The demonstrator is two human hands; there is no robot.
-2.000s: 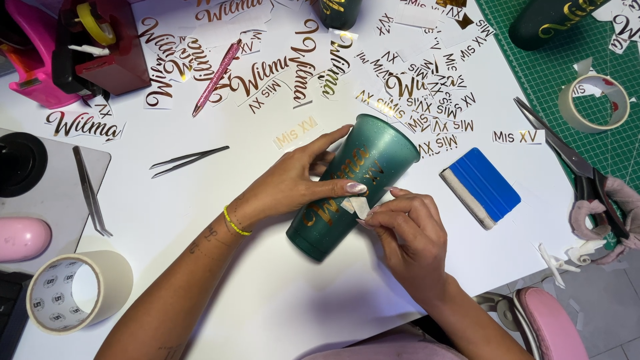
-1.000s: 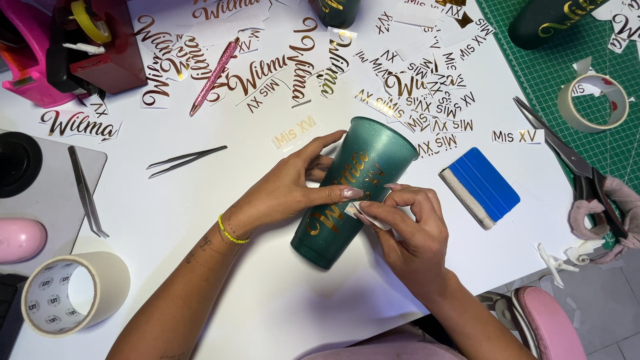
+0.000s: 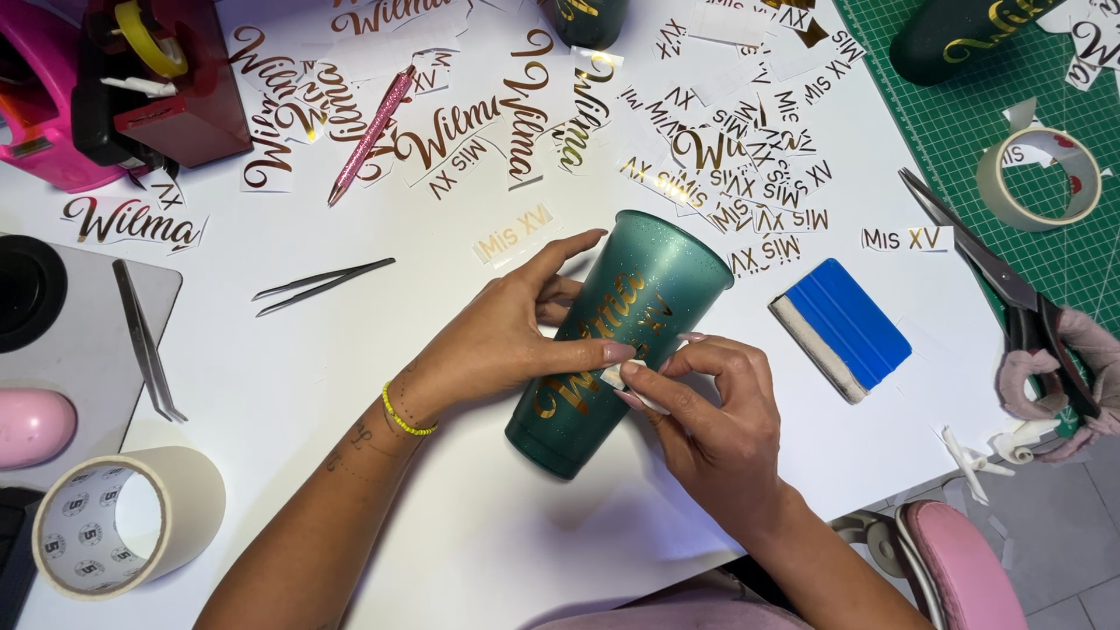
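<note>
A glittery green plastic tumbler (image 3: 669, 254) lies tilted on the white table, its wide rim away from me, with gold vinyl lettering along its side. My left hand (image 3: 516, 337) holds it from the left, fingers behind and thumb across the lettering. Between the thumb and index finger of my right hand (image 3: 722, 420) is a small piece of whitish transfer tape (image 3: 615, 374), against the tumbler's side near my left thumb. The lettering beneath my fingertips is partly hidden. A blue squeegee (image 3: 849, 324) with a felt edge lies to the right.
Vinyl lettering cutouts (image 3: 451, 131) and a pink glitter pen (image 3: 372, 136) are spread across the back. Black tweezers (image 3: 324, 284), silver tweezers (image 3: 144, 341) and a wide tape roll (image 3: 188, 512) lie left. Scissors (image 3: 989, 262), a narrower tape roll (image 3: 1081, 188) and a green cutting mat (image 3: 962, 140) are right.
The tumbler has turned a little more upright in my left hand since two seconds ago. The tape piece, which stuck up visibly then, now shows mostly under my right fingertips.
</note>
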